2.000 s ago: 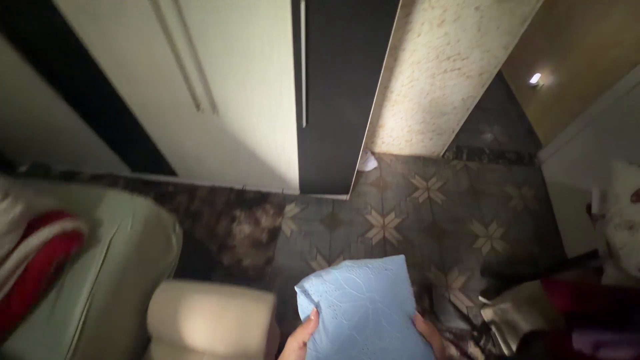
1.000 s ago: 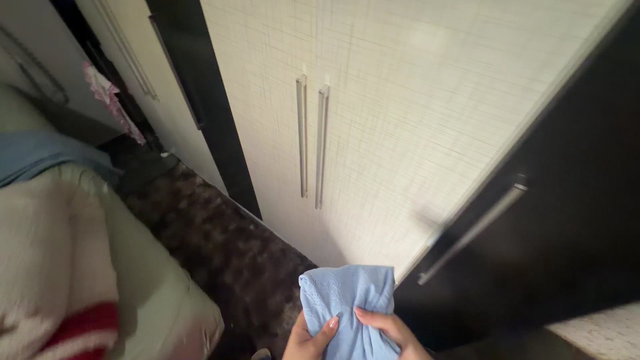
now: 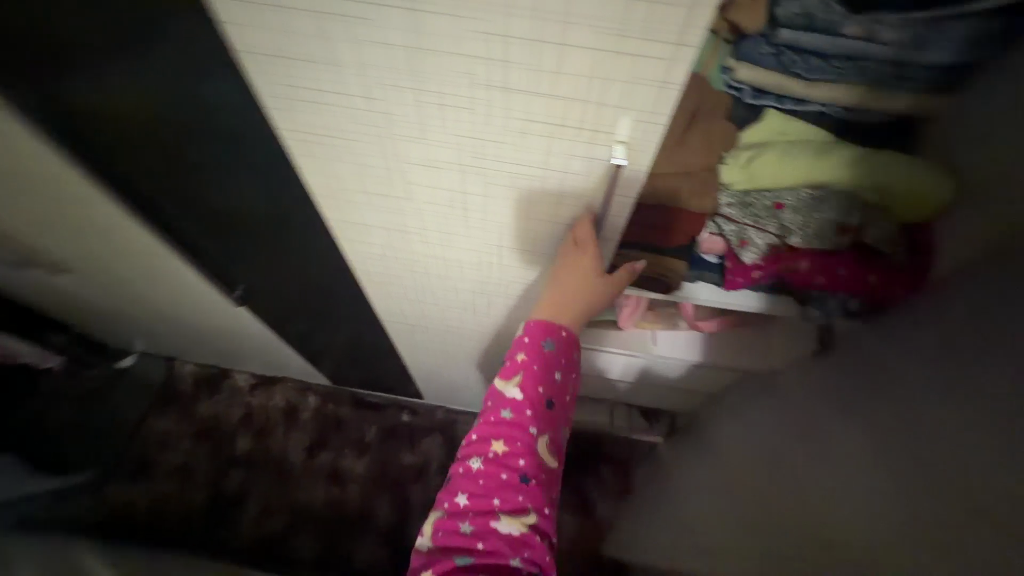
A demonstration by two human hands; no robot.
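My left hand (image 3: 582, 276), in a magenta sleeve with stars, moons and clouds, is at the lower end of the metal handle (image 3: 610, 188) of a pale wardrobe door (image 3: 464, 160). Its fingers curl at the handle and the thumb reaches across the door's free edge. Right of that edge the wardrobe stands open. Folded clothes are stacked inside: jeans (image 3: 848, 68), a yellow-green garment (image 3: 824, 164), a grey patterned one (image 3: 800, 216) and a magenta one (image 3: 832, 268). My right hand is out of view, and no blue cloth shows.
Below the clothes are a white shelf edge (image 3: 720, 298) and a white drawer front (image 3: 680, 348). A large blurred dark surface (image 3: 840, 448) fills the lower right. A black wardrobe panel (image 3: 264, 216) stands to the left, above a dark brown mottled rug (image 3: 304, 456).
A second ago both hands held a folded blue cloth before closed wardrobe doors. Now the wardrobe is open and my left hand is on a door handle. The view has shifted a lot.
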